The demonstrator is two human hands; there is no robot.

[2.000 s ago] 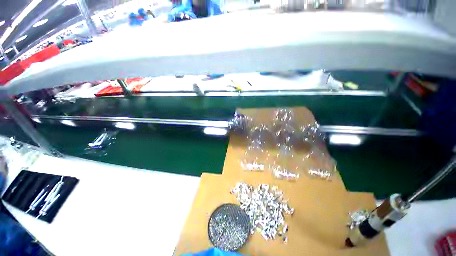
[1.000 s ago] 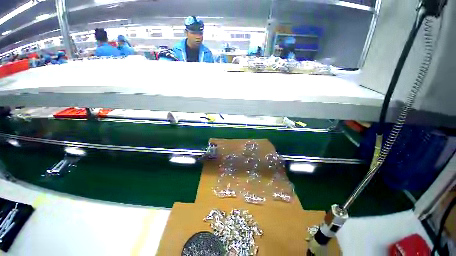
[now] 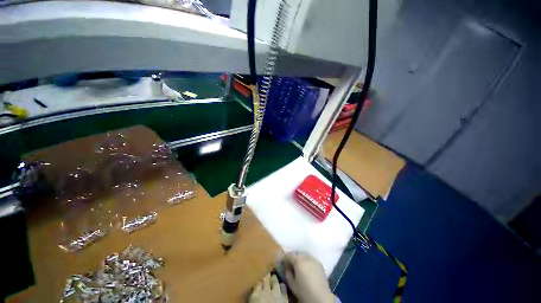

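My right hand point(image 3: 305, 277) and my left hand point(image 3: 268, 291) are close together at the bottom edge, over the right edge of the brown cardboard mat point(image 3: 196, 263). A small dark patch shows between them; what they hold is hidden. A loose heap of small silver metal fittings point(image 3: 121, 278) lies on the mat at lower left. The hanging power screwdriver point(image 3: 234, 214) points down over the mat, above and left of my hands. Clear plastic packs point(image 3: 127, 189) with silver pieces lie behind the heap.
A red parts tray point(image 3: 315, 197) lies on the white bench surface point(image 3: 279, 204). A black cable point(image 3: 354, 118) hangs in front of it, with the coiled spring hanger point(image 3: 270, 65) to its left. The white shelf point(image 3: 118, 44) crosses above. Blue floor point(image 3: 462, 237) is at right.
The view has turned right and down. Both hands have come into view at the bottom. The round screw dish and the black tray at left are out of view. The red tray now shows whole.
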